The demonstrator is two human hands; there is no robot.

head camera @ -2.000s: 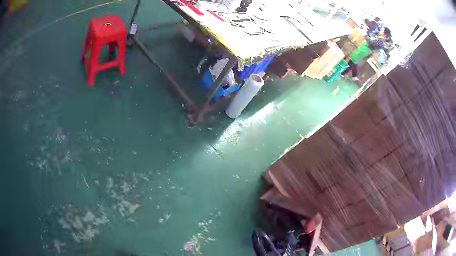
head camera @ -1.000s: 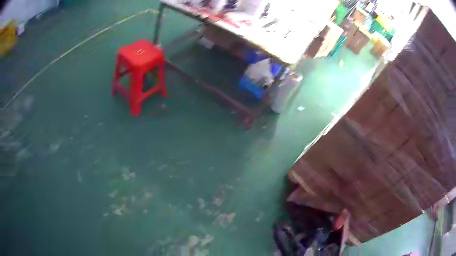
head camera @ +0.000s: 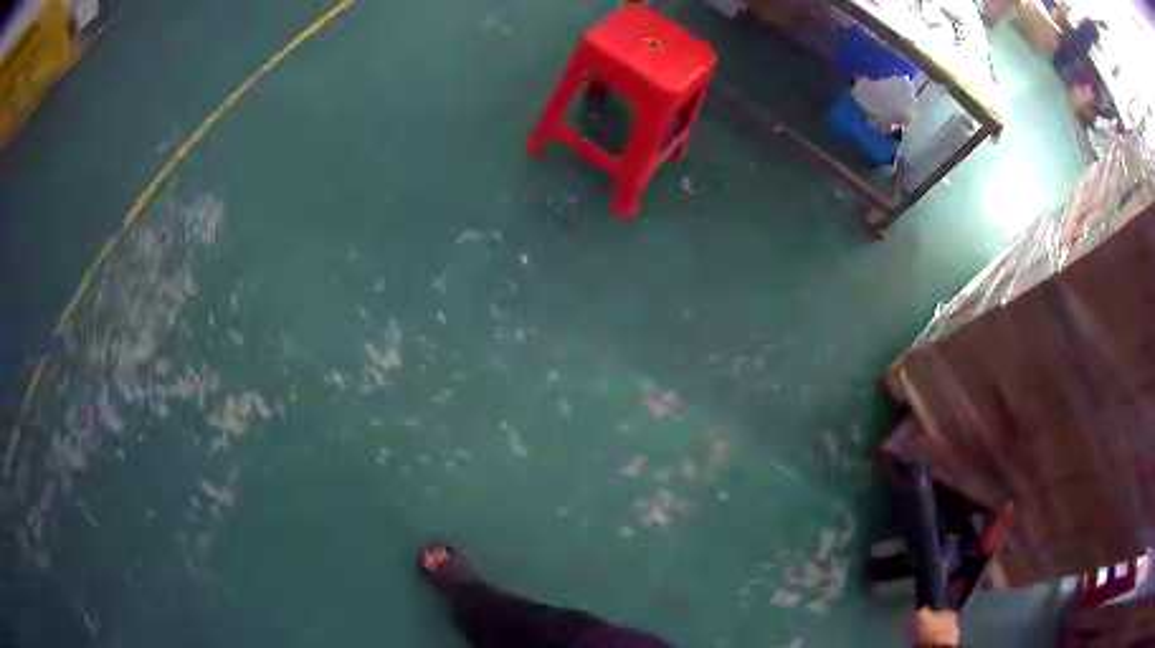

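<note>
A stack of brown cartons in clear shiny film stands tilted in view at the right edge. The pallet truck's red part shows low beside it. The dark blue tiller arm runs down from the truck to the bottom edge. My right hand is small and cut off by the bottom edge. It is closed at the near end of the tiller arm; the handle grip itself is mostly hidden. My left hand is out of the picture.
A red plastic stool stands at top centre, beside a workbench with a blue container under it. A yellow crate-like object is at top left, near a yellow floor line. My foot shows at the bottom.
The view has swung left, so stool, bench and carton stack sit further right. My right hand and my dark-clad leg have come into view. The white roll by the bench is no longer seen.
</note>
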